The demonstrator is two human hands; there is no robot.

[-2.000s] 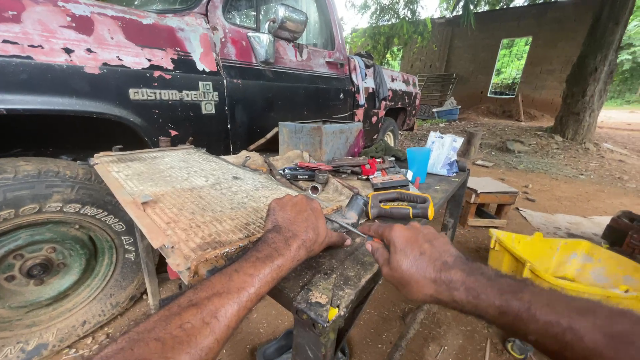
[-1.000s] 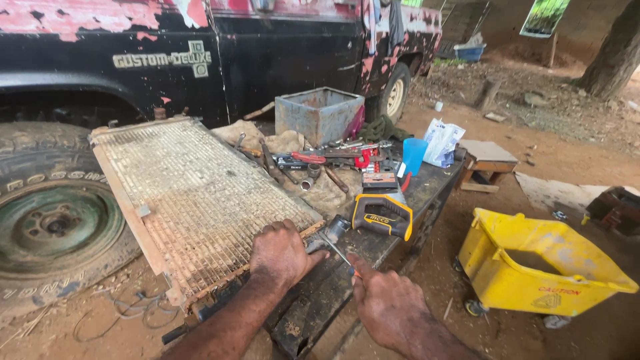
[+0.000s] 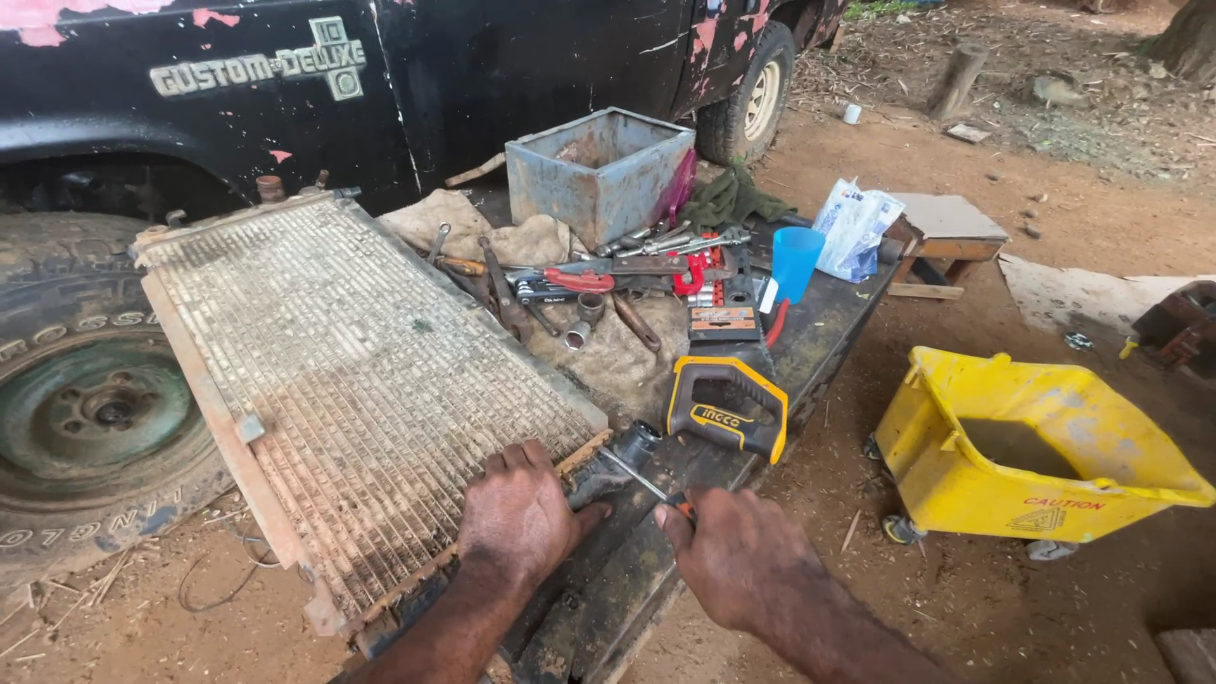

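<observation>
A dirty vehicle radiator (image 3: 370, 380) lies on a dark wooden bench (image 3: 617, 589), its fins facing up. My left hand (image 3: 521, 518) rests on the radiator's near right edge, thumb toward the dark end tank (image 3: 594, 478); whether its fingers grip the edge is hard to tell. My right hand (image 3: 746, 556) is closed around the handle of a screwdriver (image 3: 635, 474). The shaft points up and left, and its tip is at the tank, near the round dark pipe neck (image 3: 638, 439). A yellow and black handsaw (image 3: 727, 408) lies just beyond the neck.
Wrenches, pliers and sockets (image 3: 617, 275) lie on burlap (image 3: 627, 361) behind the saw. Farther back are a rusty metal box (image 3: 598, 176), a blue cup (image 3: 794, 261) and a plastic bag (image 3: 855, 228). A yellow wheeled bucket (image 3: 1026, 446) stands right; a pickup truck (image 3: 532, 76) is behind.
The view has tilted down. The screwdriver stays in my right hand with its shaft at the tank. My left hand remains at the radiator's near edge.
</observation>
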